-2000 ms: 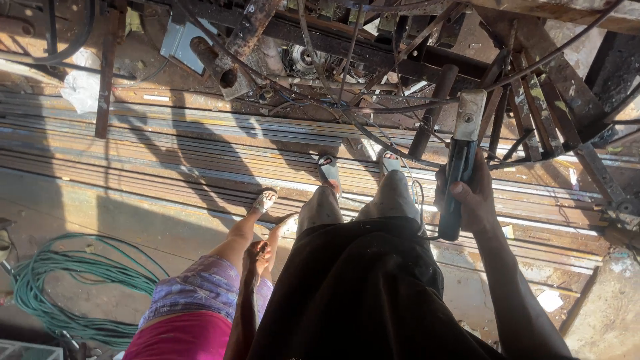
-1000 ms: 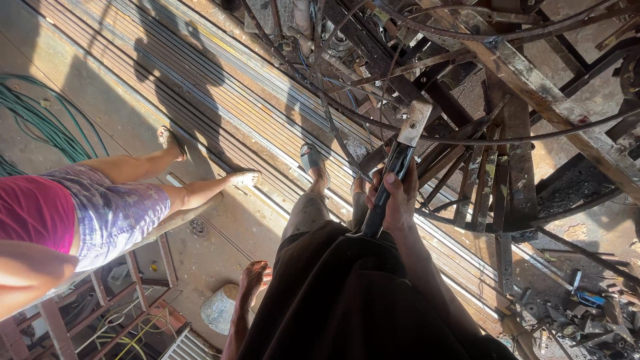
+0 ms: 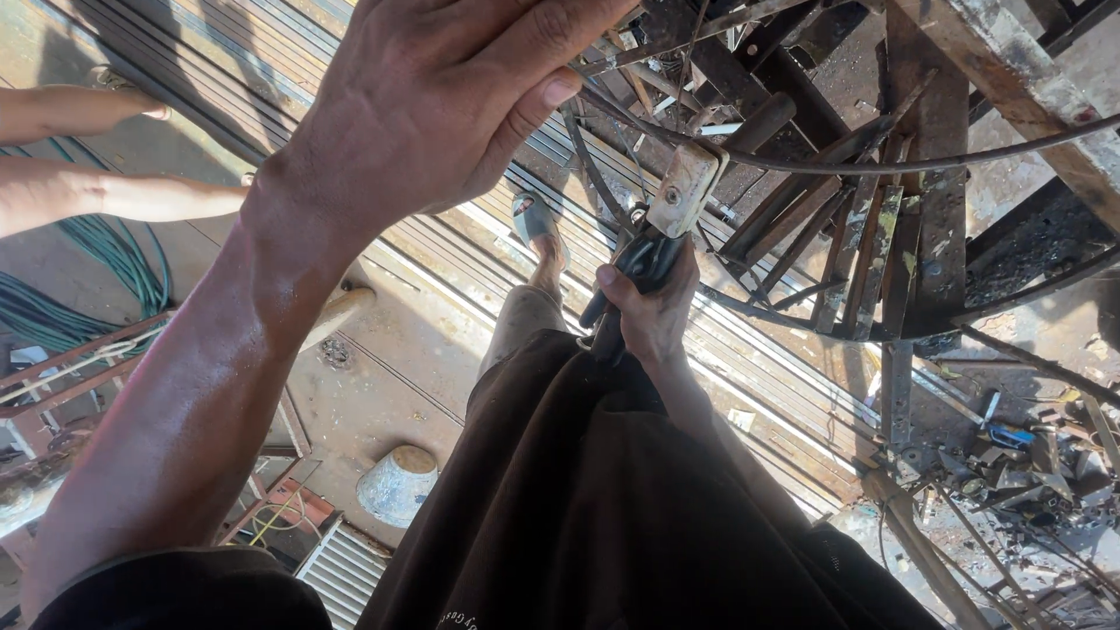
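Note:
My left hand is raised close to the camera at the upper left, back of the hand showing. Its fingers reach toward the round metal frame and run past the top edge, so their tips and anything in them are hidden. Lower and farther away, my right hand grips a clamp-like tool by its dark handles, in front of my dark shirt. The tool's pale, worn metal head with a bolt points up and right, overlapping the frame's curved rod in the view; contact cannot be told.
Long metal bars lie across the floor beneath my sandaled foot. Steel scraps are heaped at lower right. At left are another person's legs, a coiled green hose, an upturned bucket-like container and a red metal frame.
My left arm has come up into the upper left, large and near the camera. My right hand still grips the tool. The view has turned and shifted since the oldest frame.

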